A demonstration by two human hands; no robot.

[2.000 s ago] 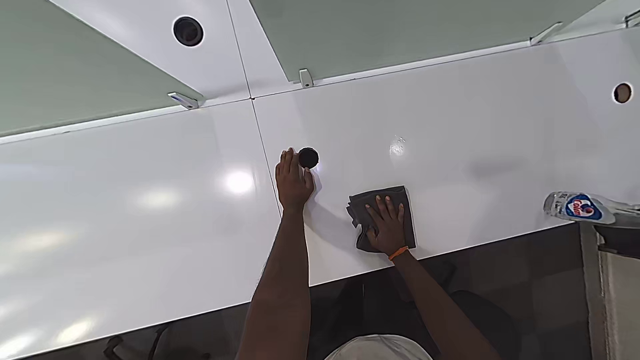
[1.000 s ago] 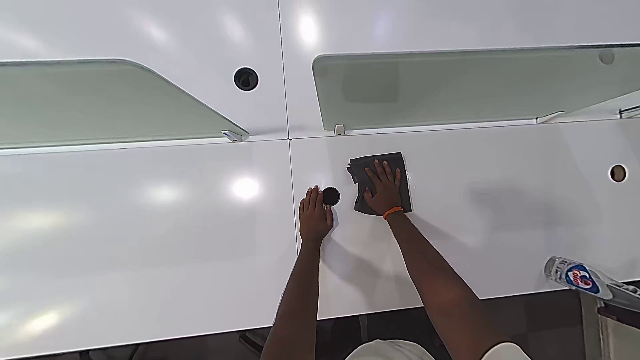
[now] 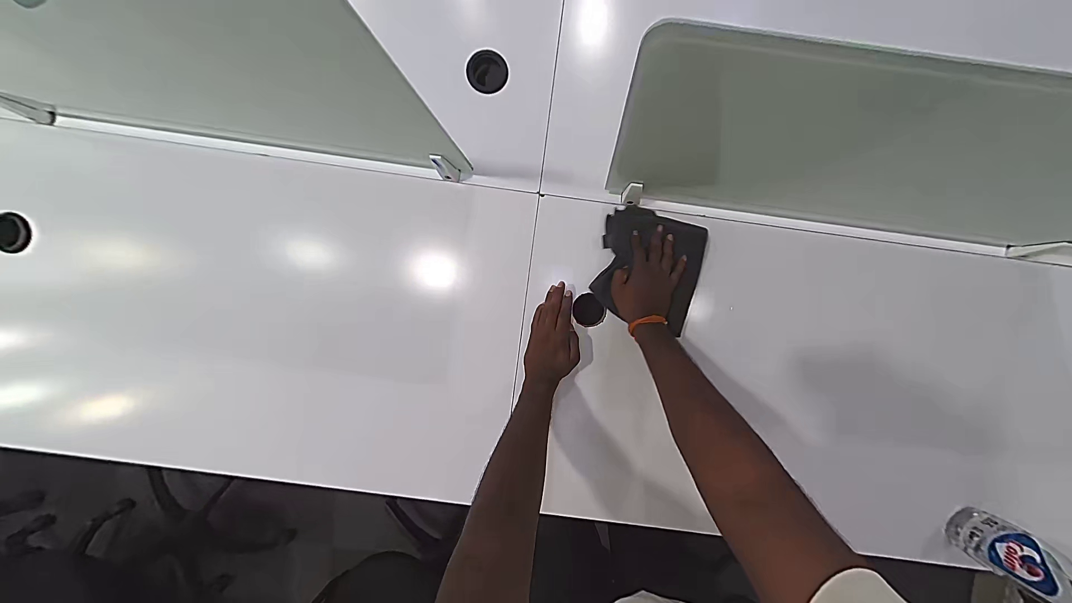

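My right hand (image 3: 649,280) lies flat with spread fingers on a dark grey cloth (image 3: 691,251), pressing it to the white desktop (image 3: 377,352). The cloth's far edge reaches the foot of a bracket (image 3: 632,194) under the right glass panel. An orange band (image 3: 647,323) circles my right wrist. My left hand (image 3: 553,335) rests on the desktop just left of a round black cable hole (image 3: 589,310), its fingers close together and holding nothing.
Frosted glass divider panels (image 3: 837,126) stand along the back edge of the desktop. A clear plastic bottle with a label (image 3: 1017,557) lies at the near right edge. Beyond the dividers is another cable hole (image 3: 487,71). Dark chair bases (image 3: 184,519) show below the near edge.
My right hand and the cloth have moved away from the near edge, up to the divider bracket. My left hand stays beside the cable hole. The view has shifted.
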